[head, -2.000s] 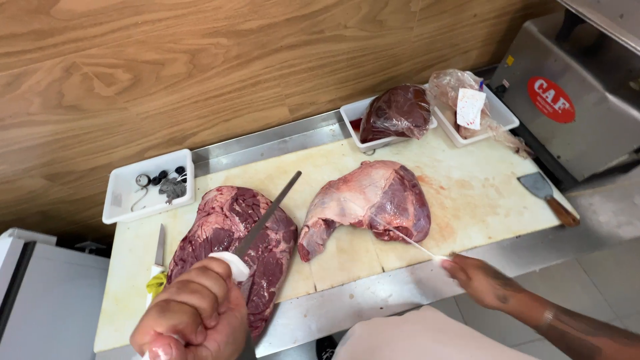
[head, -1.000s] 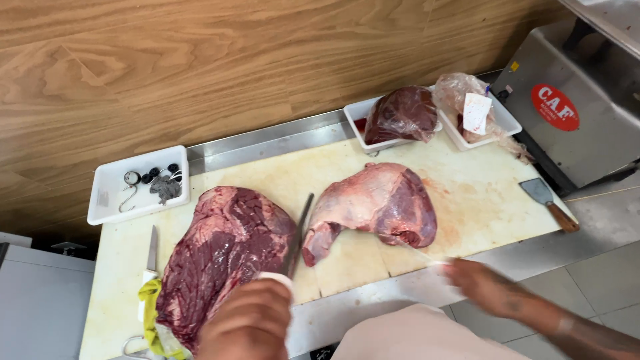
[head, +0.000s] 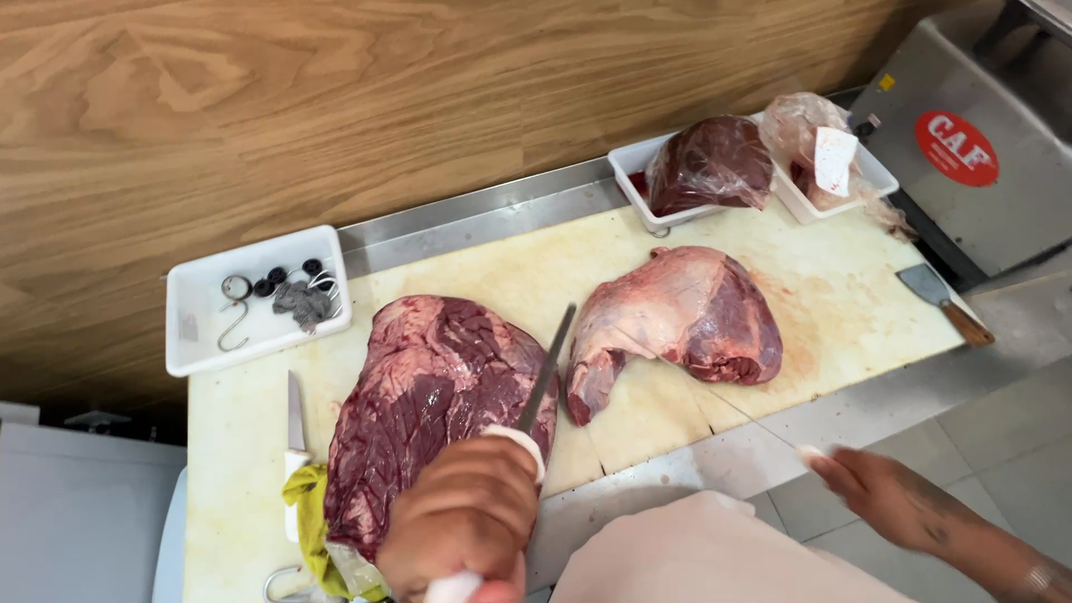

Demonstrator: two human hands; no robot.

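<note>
My left hand (head: 465,511) is closed around the white handle of a sharpening steel (head: 548,368), whose dark rod points up and away above the large piece of raw meat (head: 427,410). At the lower right, my right hand (head: 871,490) grips the white handle of a knife. Its thin blade (head: 745,410) looks edge-on and faint, running up and left in front of the second, paler piece of meat (head: 662,314). The steel and this blade are apart. Both pieces of meat lie on a cutting board (head: 452,280).
A white-handled knife (head: 296,419) lies at the left beside a yellow-green cloth (head: 310,511) and a metal hook (head: 280,578). Hooks stand in a white tray (head: 251,335). Behind are bagged meat (head: 712,167) in a tray, another tray (head: 879,180), a scraper (head: 934,293) and a steel machine (head: 988,75).
My left hand and the steel have shifted, and the rod shows over the left piece of meat, apart from the blade. Both hands keep their hold. The meat lies as before.
</note>
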